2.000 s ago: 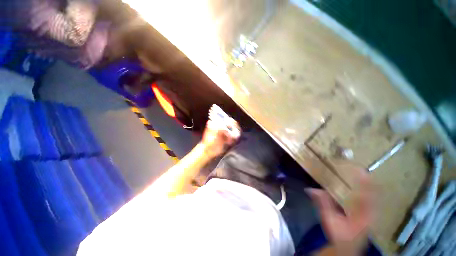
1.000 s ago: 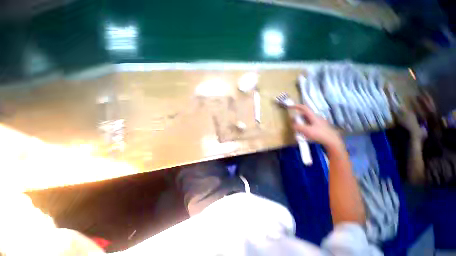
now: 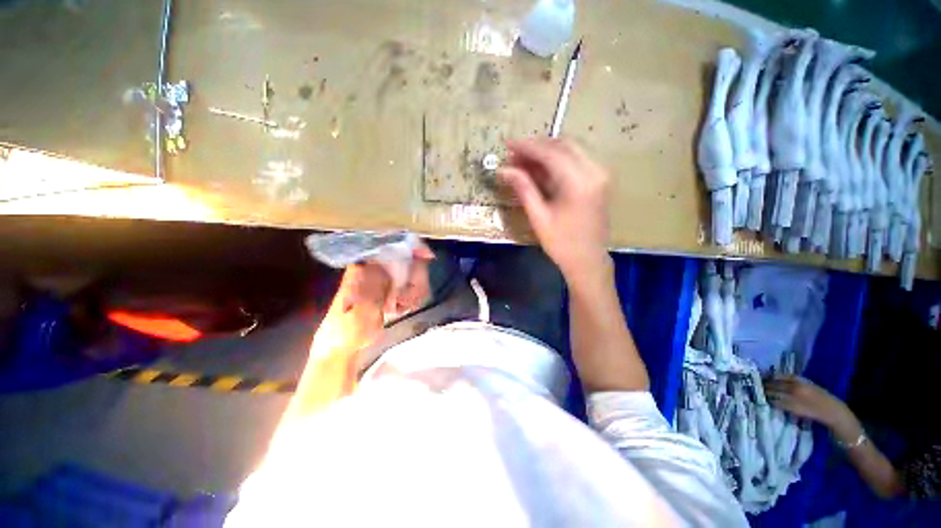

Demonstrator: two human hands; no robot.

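Note:
My left hand (image 3: 390, 289) is low over my lap, closed around a grey-white moulded limb part (image 3: 361, 245). The part's wide grey end points left, just below the bench edge. My right hand (image 3: 565, 196) is over the bench, thumb and forefinger at the right side of a small white cap (image 3: 490, 162). I cannot tell whether anything thin is between its fingertips. The cap sits on a flat brownish square pad (image 3: 444, 129) with dark edges and stains.
A slim white-silver tool (image 3: 564, 93) and a white bottle (image 3: 547, 26) lie beyond the pad. Limb parts (image 3: 789, 134) stand in a row at right, above a blue bin of loose limbs (image 3: 743, 413). Another person's hand (image 3: 810, 400) reaches into it. Thin sticks (image 3: 242, 117) lie left.
The view has swung right, then partly back left. My right hand has left the limb it held by the row and moved to the pad. A limb part now shows in my left hand.

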